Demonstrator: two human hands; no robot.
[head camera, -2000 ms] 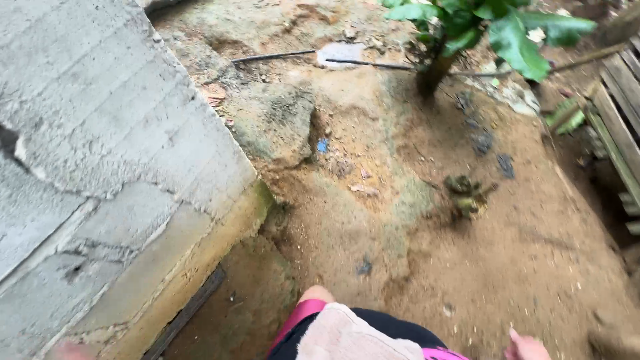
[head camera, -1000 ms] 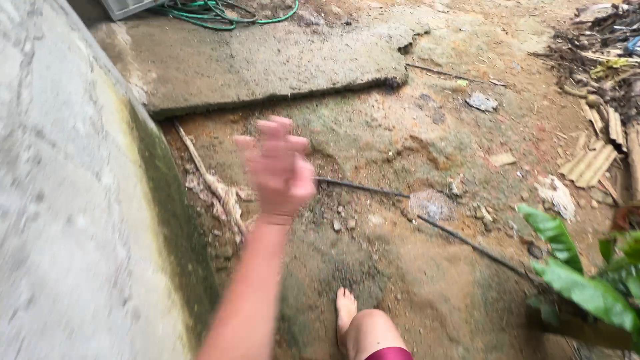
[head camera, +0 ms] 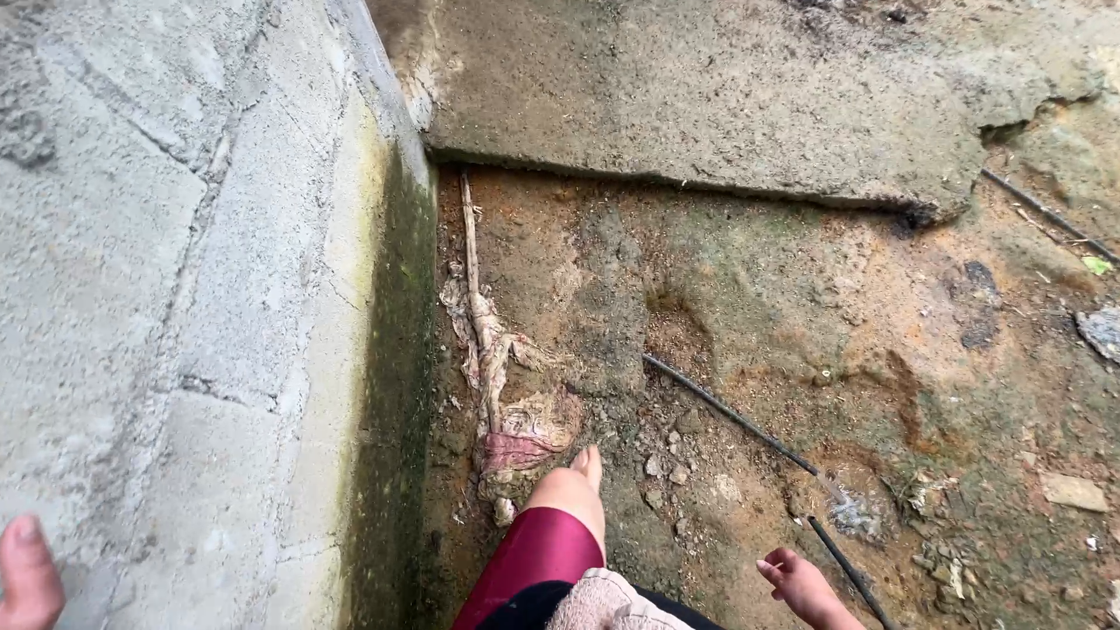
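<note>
At the lower left edge my left hand [head camera: 28, 573] shows only in part, in front of the grey block wall [head camera: 236, 437]; whether it touches the wall, I cannot tell. My right hand [head camera: 801, 582] hangs over the dirt at the lower right, fingers slightly bent, with nothing seen in it. Close to it a black hose or pipe [head camera: 844, 564] lies on the ground. A pinkish towel-like cloth [head camera: 612, 604] shows at my waist, above maroon shorts [head camera: 547, 560]. My bare foot [head camera: 592, 464] is beside a dirty, crumpled cloth [head camera: 525, 446] on the ground.
A broken-edged concrete slab [head camera: 700, 114] spans the ground ahead, raised above the dirt. A stick [head camera: 471, 236] runs from its edge to the dirty cloth. Another black pipe length [head camera: 726, 407] crosses the uneven dirt, with small stones [head camera: 678, 474] and scraps of rubbish about it.
The view has swung toward the wall and slab. One second ago a raised hand was in mid-view; now both hands are low, near the frame's edges.
</note>
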